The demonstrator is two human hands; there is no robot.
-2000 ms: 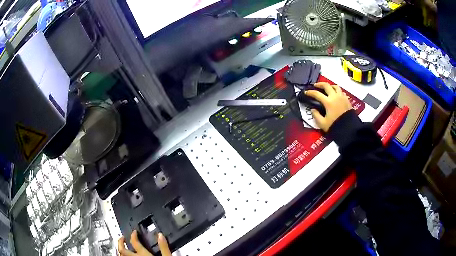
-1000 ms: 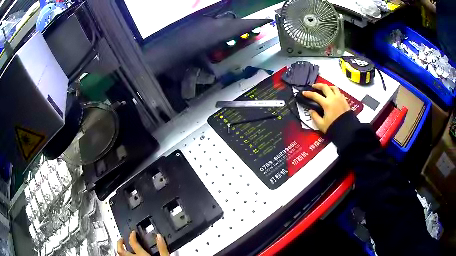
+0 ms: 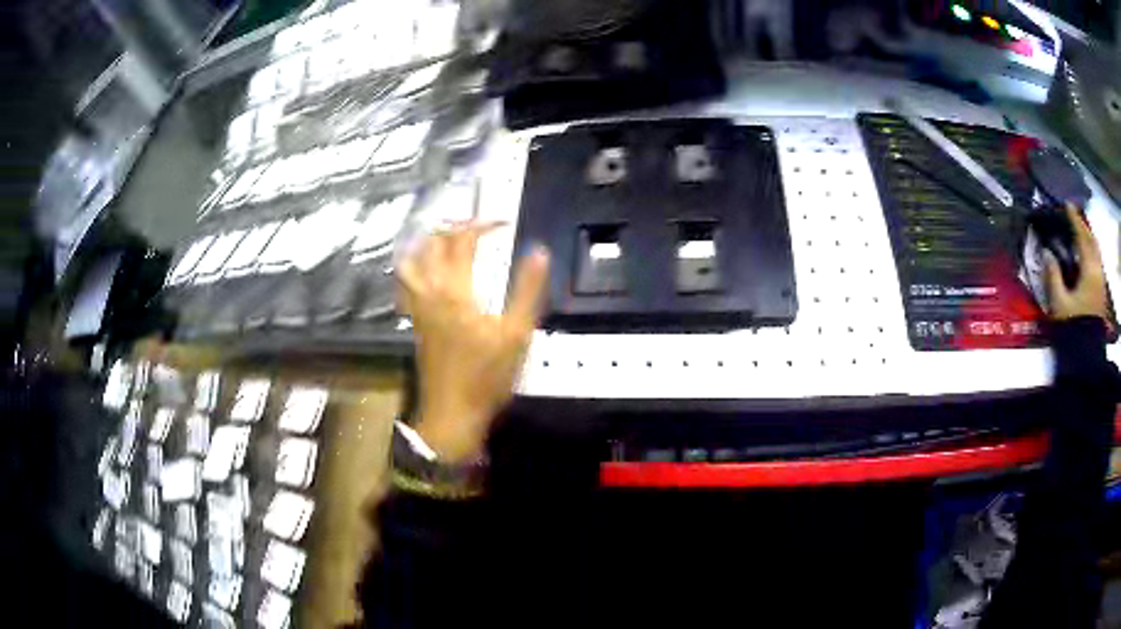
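Note:
The black marking fixture (image 3: pixel 660 204) lies on the white perforated table, its four pockets holding no housings. My left hand (image 3: pixel 465 317) is just left of the fixture, blurred, fingers spread, with no part visible in it. My right hand (image 3: pixel 1078 273) rests on the black mouse (image 3: pixel 1051 242) at the right, on the black and red mat (image 3: pixel 959 264). White housings (image 3: pixel 295 240) stand in rows in clear blister trays left of my left hand.
More white housings (image 3: pixel 228 461) sit in rows in a carton (image 3: pixel 369 418) at the lower left. A steel rule (image 3: pixel 963 160) lies on the mat. A red-edged tray (image 3: pixel 824 467) runs below the table's front edge. A blue bin is at the lower right.
The view has swung left and down. My left hand has come off the fixture's near left corner to its left side. My right hand is still on the mouse.

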